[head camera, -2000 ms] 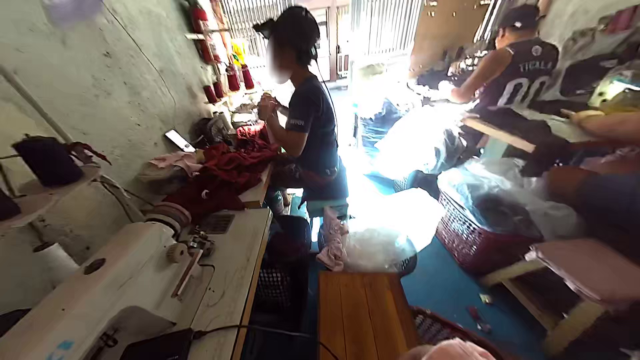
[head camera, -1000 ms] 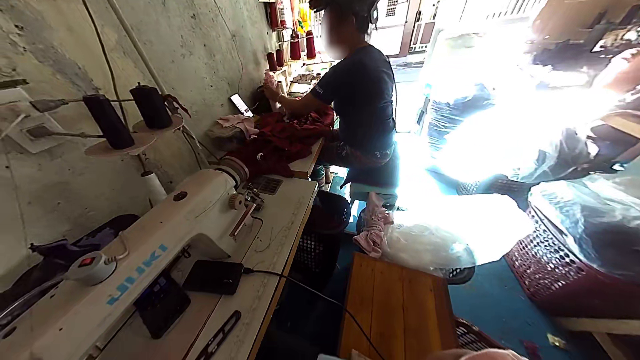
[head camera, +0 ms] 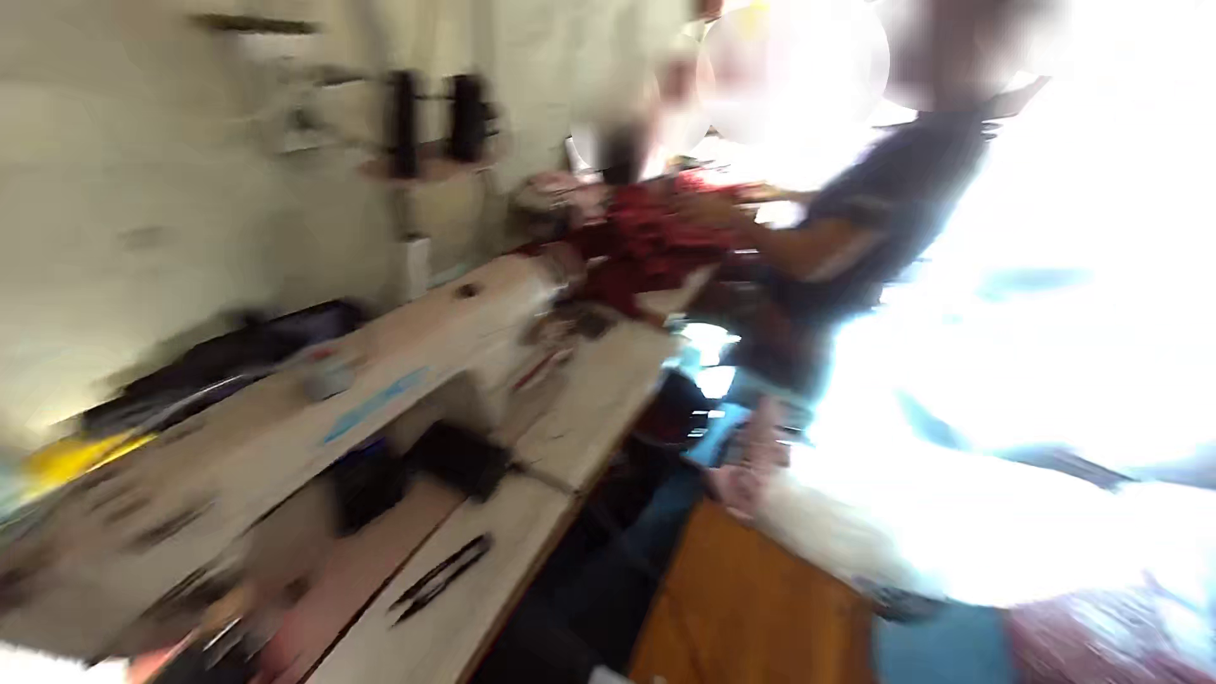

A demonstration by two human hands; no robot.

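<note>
Neither of my hands can be made out in this blurred view. A white industrial sewing machine (head camera: 408,332) stands on a pale table (head camera: 513,532). Under its arm lie a black flat device (head camera: 458,460) and a dark phone-like device (head camera: 366,484). Black thread snips (head camera: 442,578) rest on the table nearer to me. Dark red cloth (head camera: 655,228) is heaped past the machine's far end, with a co-worker's arms reaching over it.
A co-worker in a dark shirt (head camera: 883,209) is beyond the table. A wooden bench top (head camera: 750,608) is at lower right, beside pink cloth (head camera: 750,465) and a pale plastic bag (head camera: 855,522). Dark thread cones (head camera: 465,119) stand by the wall.
The view has swung left and is blurred. The co-worker's upper body now leans over the red cloth.
</note>
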